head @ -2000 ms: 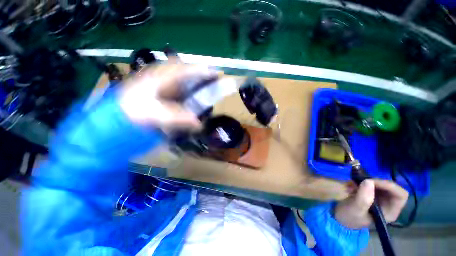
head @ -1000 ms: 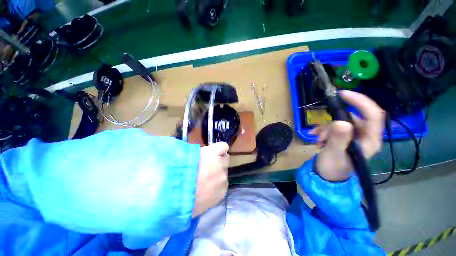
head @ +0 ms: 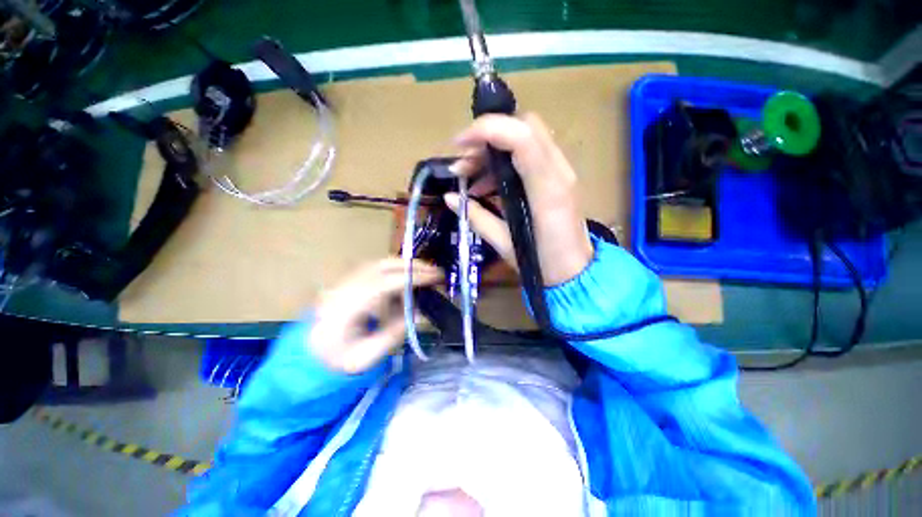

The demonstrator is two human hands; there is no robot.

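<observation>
A headset lies in front of me, its two pale headband loops [head: 411, 268] arching toward me over the black ear cup [head: 443, 237]. The reddish-brown block [head: 402, 224] shows only in part under the cup. The boom microphone [head: 366, 198] points left from the cup. My right hand [head: 541, 187] holds the black soldering iron [head: 493, 97], tip pointing up and away, while its fingers reach to the loops and cup. My left hand [head: 366, 308] is at the left loop, fingers near the cup's lower left; its grip is unclear.
The blue tray [head: 756, 265] on the right holds a green solder spool [head: 791, 123] and a yellow sponge [head: 685, 222]. Another headset [head: 222, 101] with clear loops and a black headband pad [head: 152, 227] lie on the left of the cardboard [head: 248, 278]. The iron's cable crosses my right sleeve.
My right hand has moved left from the tray with the iron to the headset. My left hand has shifted left of the loops. The boom microphone now shows pointing left.
</observation>
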